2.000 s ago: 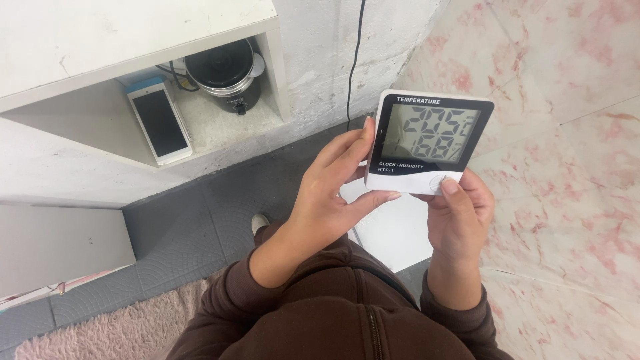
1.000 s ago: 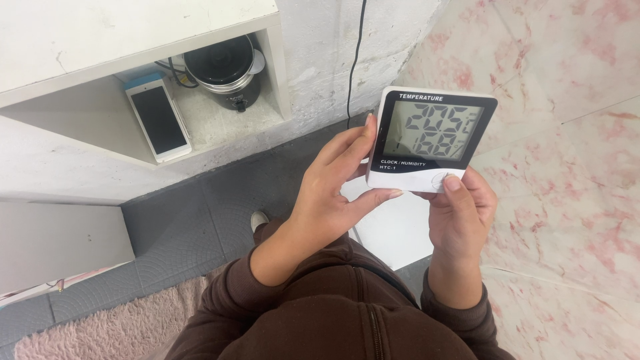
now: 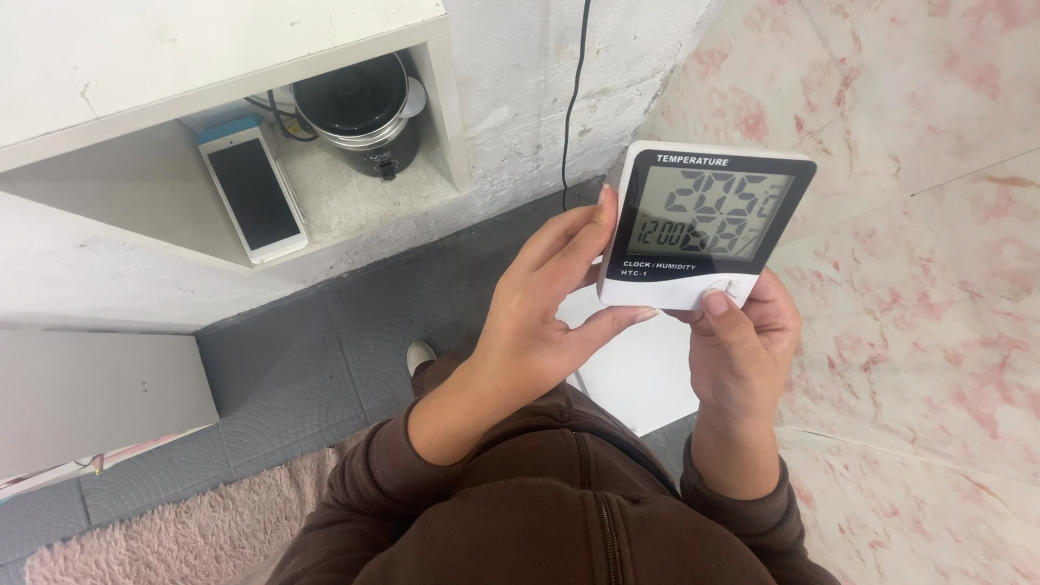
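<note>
A white digital thermometer and humidity clock (image 3: pixel 707 223) with a black-framed display is held up in front of my body, tilted slightly, its lit-side digits facing me. My left hand (image 3: pixel 544 301) grips its left side, fingers at the edge and behind, the thumb along the bottom edge. At the lower right corner, my right hand (image 3: pixel 743 341) holds it, with the thumb on the round button area of the front and the other fingers behind, mostly hidden.
On the left, a white shelf cubby (image 3: pixel 341 215) holds a white smartphone (image 3: pixel 253 195) and a small black-lidded electric pot (image 3: pixel 357 106). A black cable (image 3: pixel 575 97) hangs down the wall. Below are grey floor tiles (image 3: pixel 280 374), a pink shaggy rug (image 3: pixel 203 520) and a white panel (image 3: pixel 642 374). Pink-marbled surface lies right.
Small clock digits now show at the lower left of the display more fully than before. Both hands keep their hold on the device.
</note>
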